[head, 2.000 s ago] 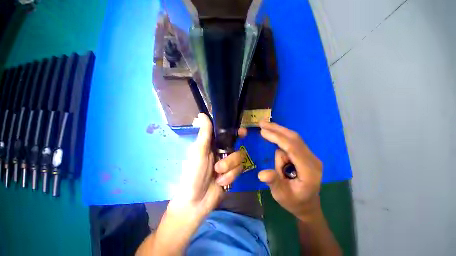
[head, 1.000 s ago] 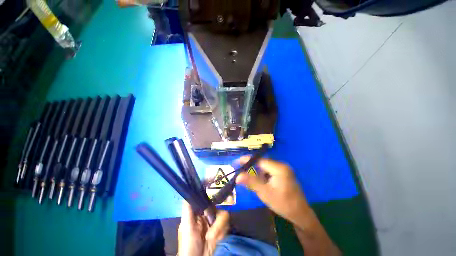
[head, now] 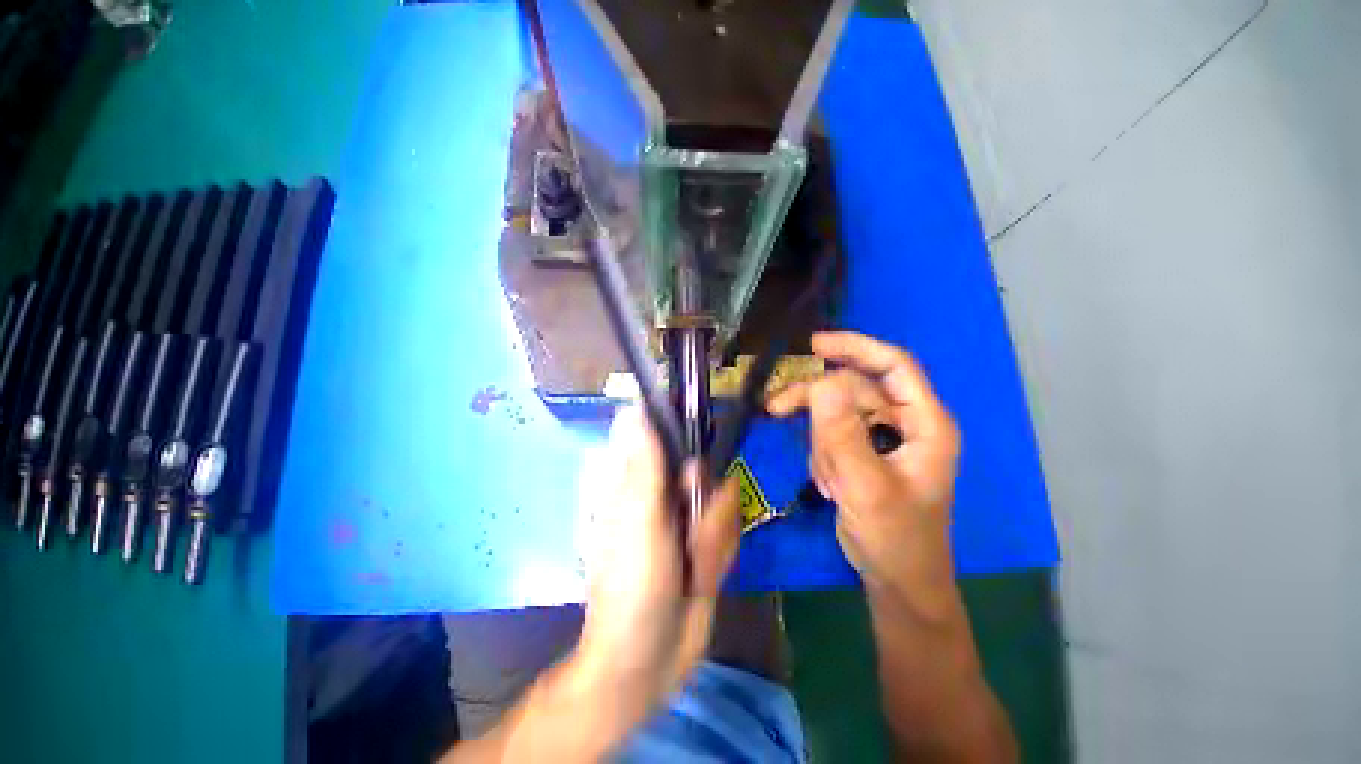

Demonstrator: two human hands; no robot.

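Observation:
My left hand (head: 657, 537) holds a tripod unit by its lower end. Its shiny centre tube (head: 690, 391) points up into the lower opening of the clear, green-edged press guard (head: 727, 164). One black leg (head: 634, 332) spreads to the left outside the guard, another to the right. The tube's tip is seen only dimly through the guard. My right hand (head: 888, 463) is right of the unit, fingers curled around a small black part (head: 885, 437) whose round end shows. Its fingertips are close to the right leg; whether they touch is unclear.
The brown press base (head: 575, 329) stands on the blue tabletop (head: 418, 448), with a yellow strip (head: 791, 376) on its front edge. A yellow warning label (head: 749, 493) lies in front. A black slotted tray (head: 291, 343) holding several sticks is at the left on the green bench.
Since one second ago, my left hand has raised the unit from in front of the press to the guard opening, legs now on either side. The view has shifted too. My right hand remains at the right.

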